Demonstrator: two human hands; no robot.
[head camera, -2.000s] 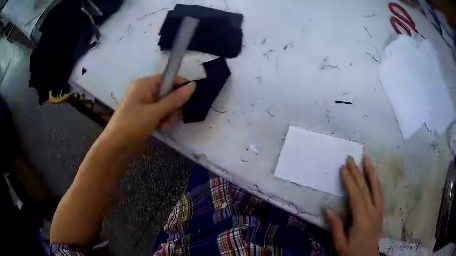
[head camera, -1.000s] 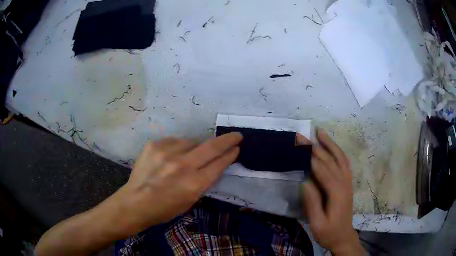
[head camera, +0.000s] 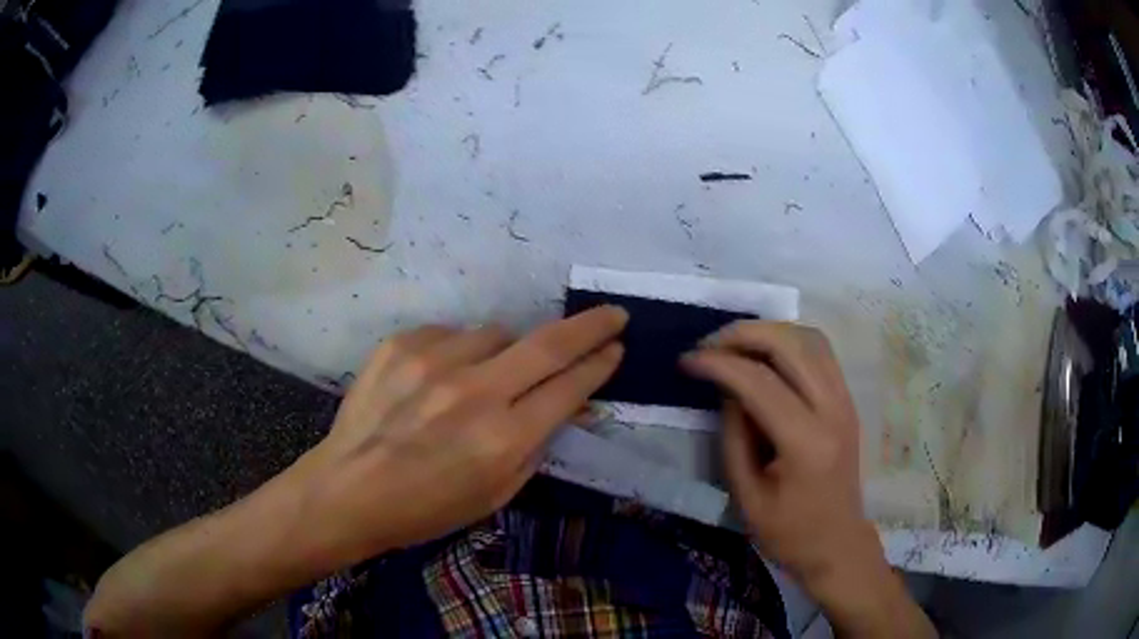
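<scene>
A dark cloth piece (head camera: 662, 353) lies on a white backing piece (head camera: 681, 285), whose white edges show above and below it. My left hand (head camera: 462, 406) rests with its fingertips on the cloth's left part. My right hand (head camera: 787, 412) is over the right end, its bent fingers on or just above the cloth; whether they pinch it I cannot tell. A slim grey-white strip (head camera: 637, 472), perhaps the folding template, lies near the table's front edge, its left end hidden by my left hand.
A stack of dark cloth pieces (head camera: 310, 48) lies at the upper left. White sheets (head camera: 931, 131) lie at the upper right. The iron (head camera: 1064, 424) stands at the right edge, below tangled white offcuts (head camera: 1089, 243). Thread ends dot the table.
The dark cloth went from my left hand onto the white piece. In the last second my right hand moved from the piece's right edge in over the cloth. The strip now shows by the front edge.
</scene>
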